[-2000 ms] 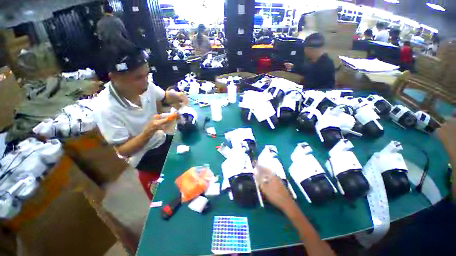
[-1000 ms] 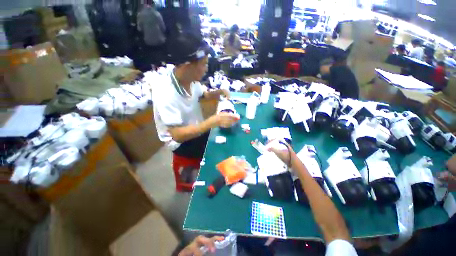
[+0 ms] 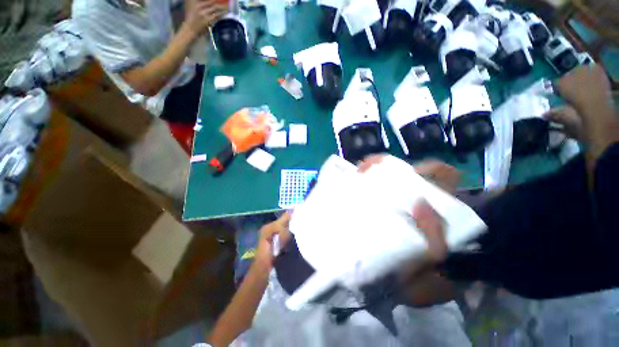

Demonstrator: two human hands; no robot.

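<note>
A large white-and-black security camera [image 3: 346, 230] fills the lower middle, blurred, with a flat white antenna and a black lead hanging below. My left hand [image 3: 273, 236] grips its left side. A blurred hand that looks like my right hand [image 3: 429, 247] grips its right side; its wrist is hidden against dark cloth. More blurred fingers show along the upper edge; whose they are I cannot tell. Clear plastic [image 3: 424, 327] lies below the held camera. A row of upright cameras, one of them here [image 3: 360, 122], stands on the green table [image 3: 224, 193].
An orange parts bag [image 3: 246, 130], white pads [image 3: 260, 160], a black-and-red tool [image 3: 222, 158] and a dotted sticker sheet [image 3: 296, 188] lie on the left part. Open cartons [image 3: 81, 251] stand left. Another person's hands [image 3: 587, 95] are at the right; a person in white works at upper left.
My view has tilted down. My right arm has drawn back from the row of cameras, and a camera is now held close in front of me. My left hand has come up to it.
</note>
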